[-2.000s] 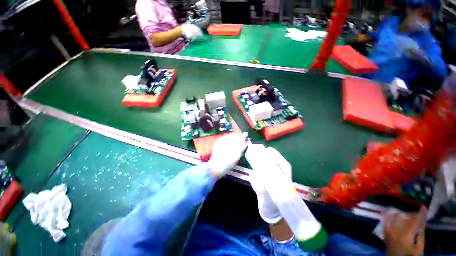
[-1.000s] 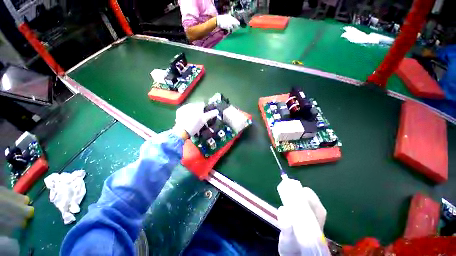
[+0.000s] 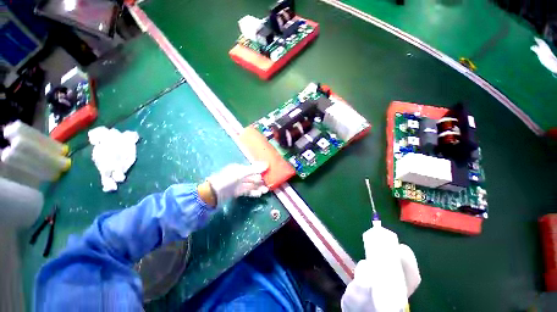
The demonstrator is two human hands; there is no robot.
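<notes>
A green circuit board [image 3: 305, 131] with a white block, dark windings and small blue parts lies on a red foam pad [image 3: 266, 159] at the conveyor's near edge, on the head view's middle. My gloved left hand [image 3: 241, 181] is at the pad's near-left end, fingers bent against it; the fingertips are partly hidden, and the grip is unclear. My gloved right hand [image 3: 396, 268] is closed around a white glue dispenser [image 3: 383, 259], its thin needle pointing up and away, between this board and another board on the right.
Other boards on red pads sit at the conveyor's right [image 3: 436, 152], at its back [image 3: 275, 36] and on the bench's left [image 3: 67, 100]. The bench holds a crumpled white cloth [image 3: 114, 155], side cutters [image 3: 47, 230] and white bottles [image 3: 33, 152].
The view has turned left and down. My left hand has left the board's top for the pad's end. The board and pad have turned. My right hand still holds the dispenser.
</notes>
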